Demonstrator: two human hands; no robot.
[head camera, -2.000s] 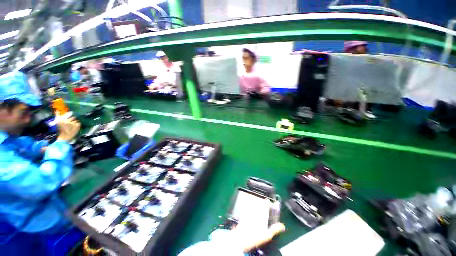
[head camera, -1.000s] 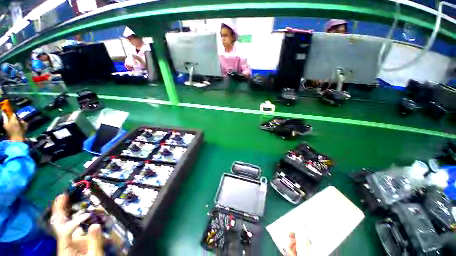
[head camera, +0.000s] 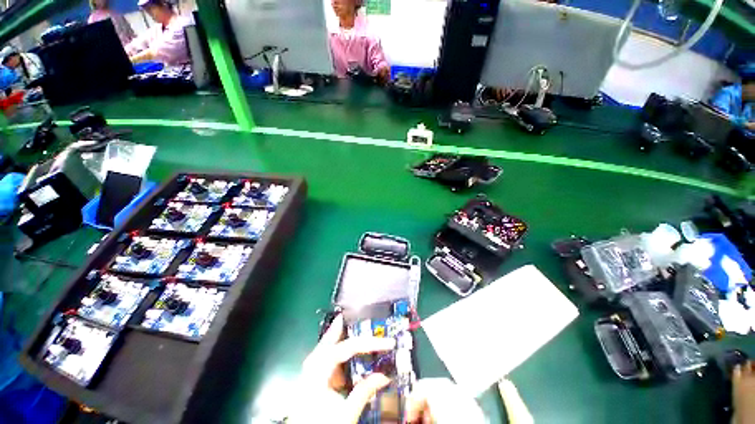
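Observation:
A blue-white circuit board (head camera: 382, 330) is over the lower part of an open black housing, whose grey-lined half (head camera: 374, 277) and small oval end door (head camera: 385, 245) lie beyond it. My left hand (head camera: 335, 368) holds the board at its left side, fingers across it. My right hand (head camera: 443, 403) is at the board's lower right, cut off by the bottom edge; its fingertips are blurred, so its grip is unclear. A red lead shows at the board's right edge. The black board tray (head camera: 157, 368) holds several boards in two columns; its near right part is bare.
Right of the work lie a white sheet (head camera: 501, 327) and a pale elongated thing (head camera: 515, 403), possibly a handle. Open black housings (head camera: 488, 228) lie beyond. Film-covered units (head camera: 662, 323) are piled right. Another person's hand (head camera: 742, 389) shows at the right edge.
My left hand has moved from the tray's near end to the open housing, bringing a board. My right hand has come from the white sheet to the board. The view has tilted down.

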